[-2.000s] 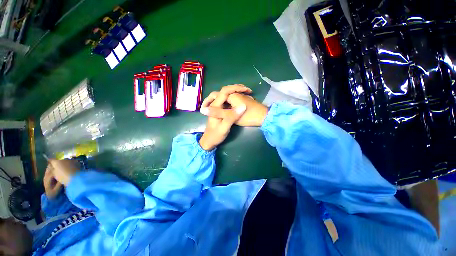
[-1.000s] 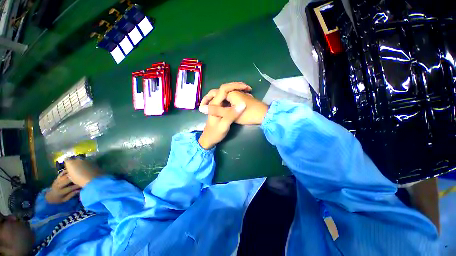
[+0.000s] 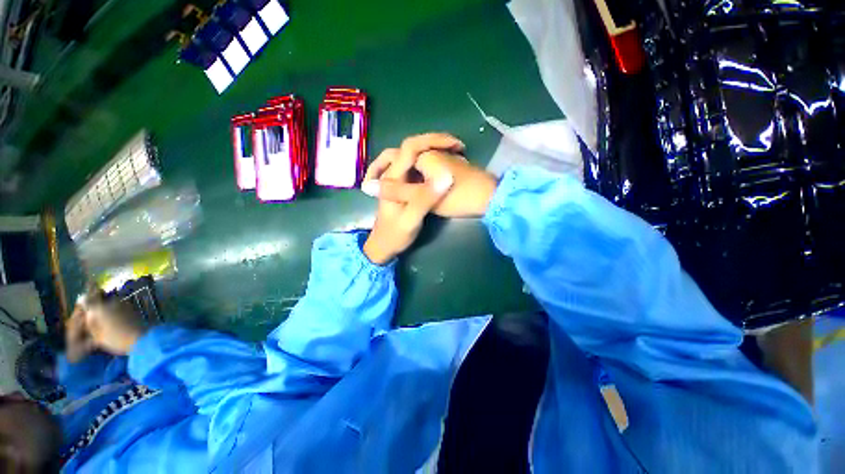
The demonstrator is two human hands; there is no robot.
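Note:
My left hand [image 3: 397, 218] and my right hand [image 3: 465, 185] are folded together over the green bench, with fingers laced or overlapping. Neither shows a held thing; the palms are hidden. To their left, a stack of red-rimmed phone housings [image 3: 335, 157] lies close by. A second group of stacked red-rimmed housings [image 3: 275, 171] lies further left. Their faces are white with a dark window.
Several display modules [image 3: 237, 51] with flex cables lie in a row at upper left. A glossy black tray [image 3: 723, 176] fills the right, with a red part [image 3: 627, 52] at its edge and white sheet [image 3: 542, 148] beside it. A neighbouring person's hands [image 3: 102, 324] work beside clear trays [image 3: 116, 185].
My hands stay folded together. The view has shifted, so the bench things sit higher in the picture. The neighbouring person's hands have moved and are blurred.

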